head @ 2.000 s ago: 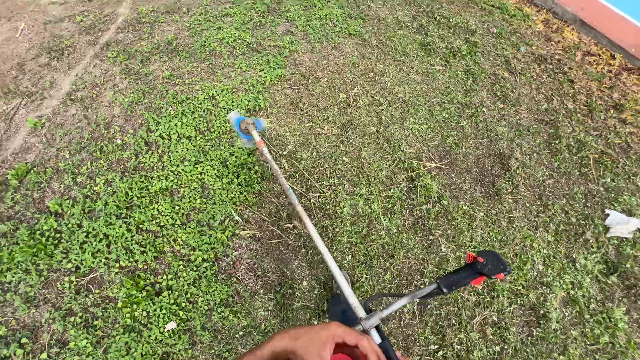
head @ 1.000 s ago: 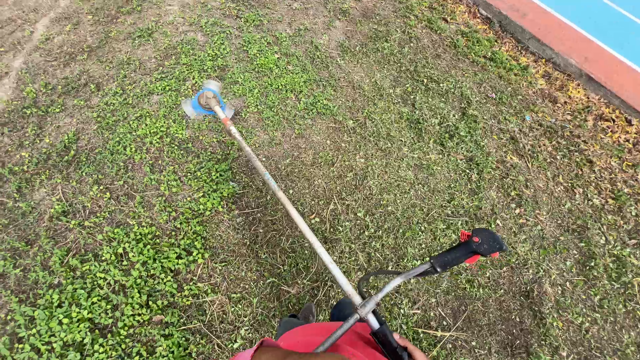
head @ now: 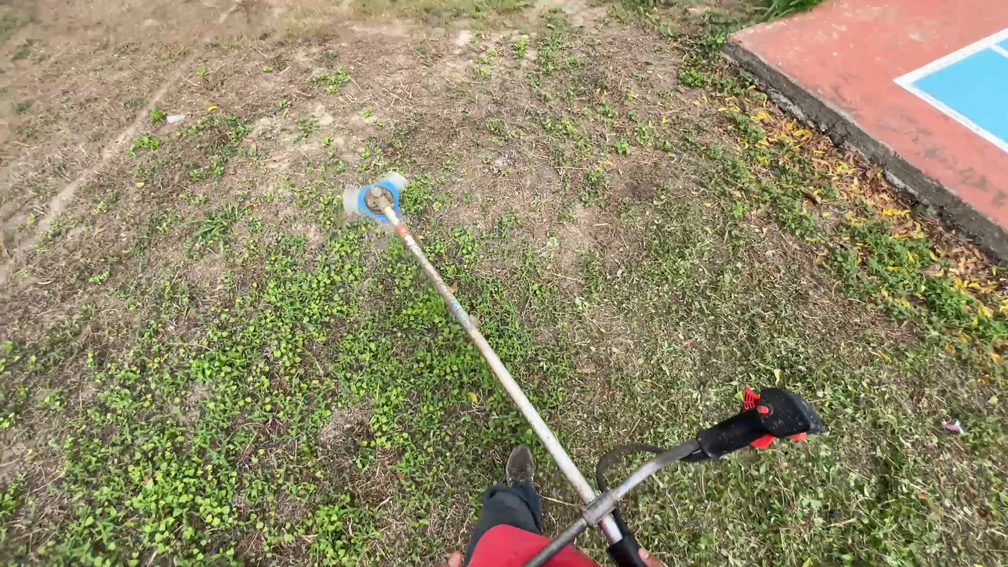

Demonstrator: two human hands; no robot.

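A brush cutter reaches diagonally across the head view, its pale metal shaft [head: 488, 354] running up and left. At its far end a blue-ringed cutting head [head: 379, 200] with blurred edges hangs over patchy weeds. A bent metal handlebar [head: 642, 475] crosses the lower shaft and ends in a black grip with a red trigger [head: 768, 424]; no hand is on that grip. Fingertips, seemingly of my right hand [head: 649, 559], lie against the shaft's black sleeve [head: 626, 551]. Only a bit of skin, seemingly my left hand [head: 454, 559], shows left of the red clothing; its hold is hidden.
My shoe [head: 520, 465] and dark trouser leg are left of the shaft. Low green weeds [head: 276, 378] and dry grass surround them. At upper right is a raised concrete edge [head: 882, 150] bordering a red and blue painted surface [head: 945, 110], with yellow leaves along it.
The view has shifted, showing more of the painted surface. A hand seen over the lower shaft two seconds ago is now mostly out of frame. My shoe and trouser leg show more.
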